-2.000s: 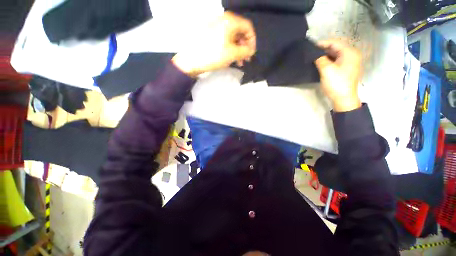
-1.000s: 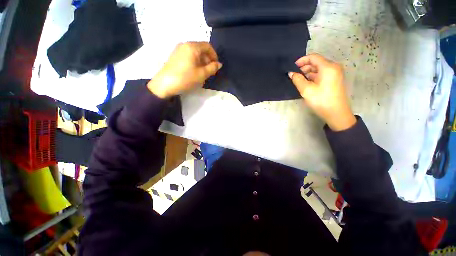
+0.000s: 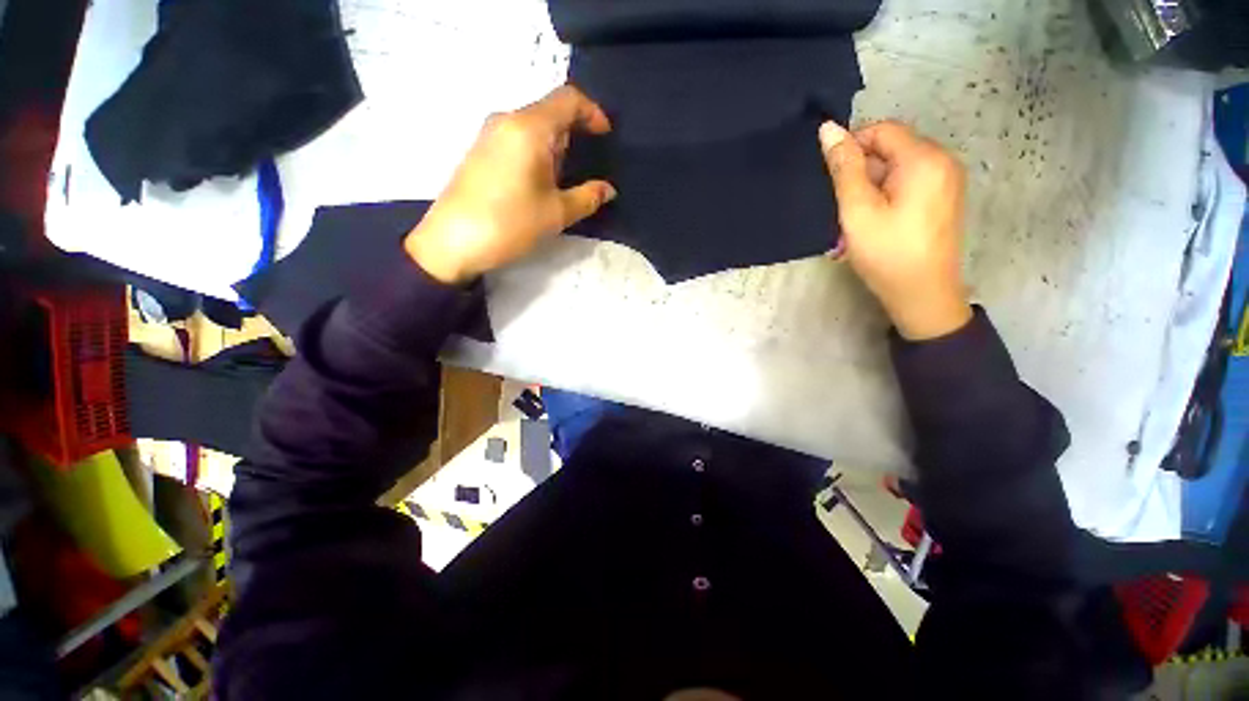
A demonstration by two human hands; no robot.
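Black garment panels [image 3: 712, 151] lie on the white-covered table at the centre, with a shallow point on the near edge and a fold or overlapping layer across the top. My left hand [image 3: 514, 185] is at their left edge, thumb and fingers apart, touching the cloth. My right hand [image 3: 897, 206] is at their right edge, its thumb against the cloth; whether it pinches the edge is unclear. A crumpled black bundle [image 3: 233, 89] lies at the upper left with a blue strip [image 3: 269, 212] below it. Another black piece [image 3: 363, 260] lies partly under my left sleeve.
The white table cover [image 3: 1041, 274] is speckled and bunched at the right. A metal object [image 3: 1157, 25] is at the top right. A blue tray [image 3: 1219, 466] is at the right edge. Red crates [image 3: 85, 377] stand at the lower left and lower right [image 3: 1162, 609].
The panels' near edge lies flatter and its point shows clearly. My left fingers have spread apart along the left edge. My right hand has moved to the right edge. The view has shifted.
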